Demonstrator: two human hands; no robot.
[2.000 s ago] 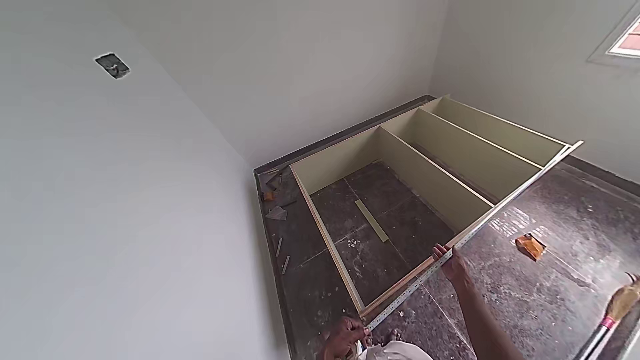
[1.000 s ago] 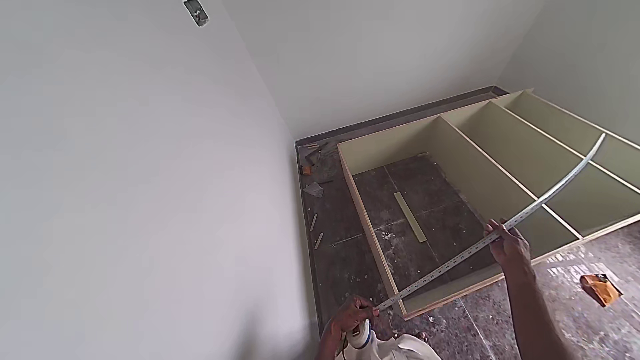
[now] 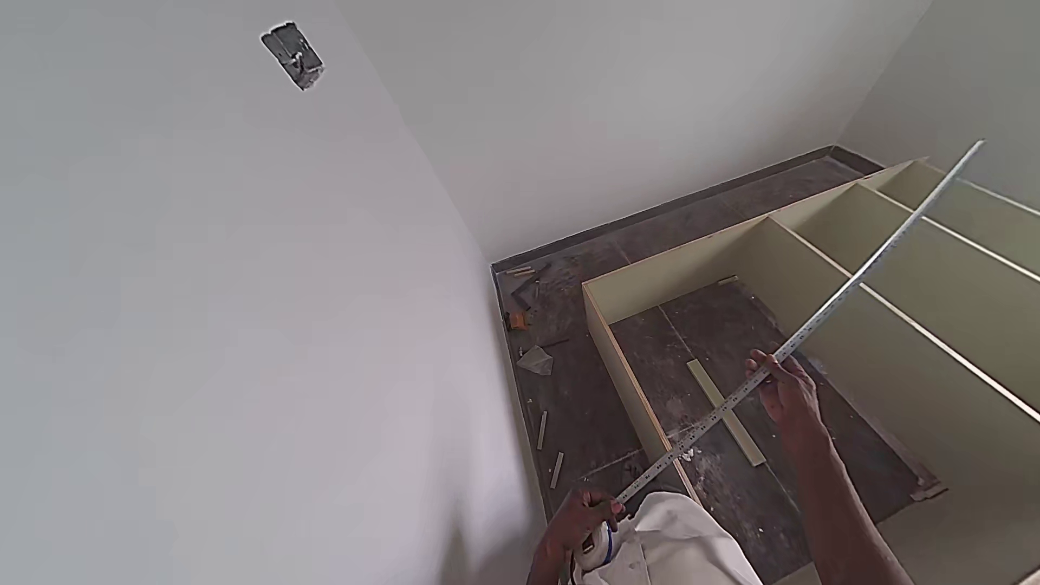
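Observation:
A long metal tape measure blade (image 3: 829, 307) runs diagonally over the open wooden shelving frame (image 3: 642, 390), which lies on the floor with several dividers. My right hand (image 3: 786, 390) grips the blade partway along, above the first compartment. Low in the view, my left hand (image 3: 583, 520) holds the blade's near end beside the white tape measure case (image 3: 593, 548), which is partly hidden by my fingers. The blade's far end sticks up over the frame's back right part. A pale wooden strip (image 3: 727, 413) lies on the dark floor inside the first compartment.
Wood offcuts (image 3: 542, 431), an orange object (image 3: 517, 320) and a greyish scrap (image 3: 535, 361) lie along the left wall. A dark skirting (image 3: 650, 213) follows the back wall. An electrical box opening (image 3: 293, 55) is set in the left wall.
The blade has swung away from the frame's near right edge to a diagonal across the compartments, its far end raised. Both hands still hold it. The view has shifted left.

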